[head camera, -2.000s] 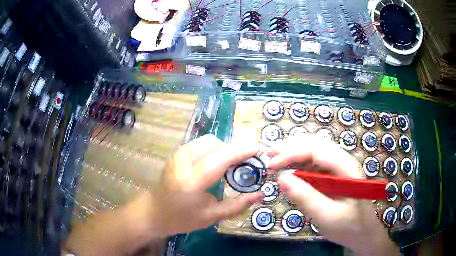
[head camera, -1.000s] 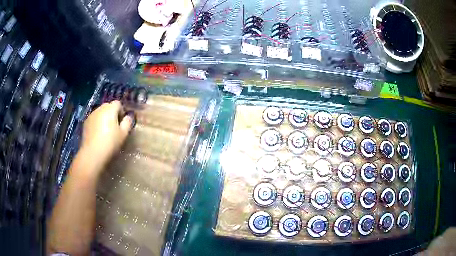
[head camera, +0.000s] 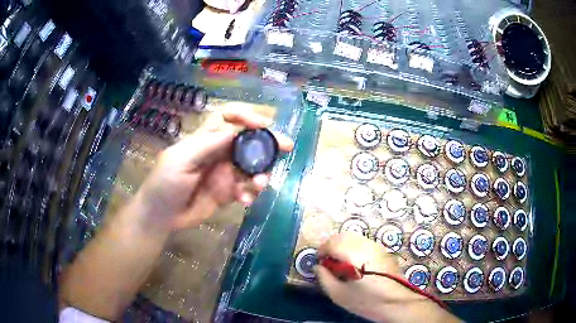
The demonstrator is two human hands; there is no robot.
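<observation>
My left hand (head camera: pixel 202 167) holds a small loudspeaker (head camera: pixel 255 151), dark front facing the camera, above the right edge of the slotted tray (head camera: pixel 189 240). My right hand (head camera: pixel 360 271) is low over the blister tray's (head camera: pixel 410 123) lower left part. It grips a red test probe (head camera: pixel 341 267) with a red cable trailing right. Its fingertips are beside a speaker (head camera: pixel 307 262) at the tray's lower left corner. The blister tray holds rows of speakers with magnets up; the hand hides some of them.
Speakers stand on edge in two rows (head camera: pixel 170 98) in the slotted tray. Stacked clear trays (head camera: pixel 391 76) with white labels are at the rear. A round white unit (head camera: pixel 522 49) is rear right, brown cardboard sheets (head camera: pixel 565 94) far right, dark stacked trays (head camera: pixel 38 158) left.
My left hand has moved right from the slotted tray's rows and now holds a speaker up. My right hand has come in from the lower right edge with the red probe. The view has shifted.
</observation>
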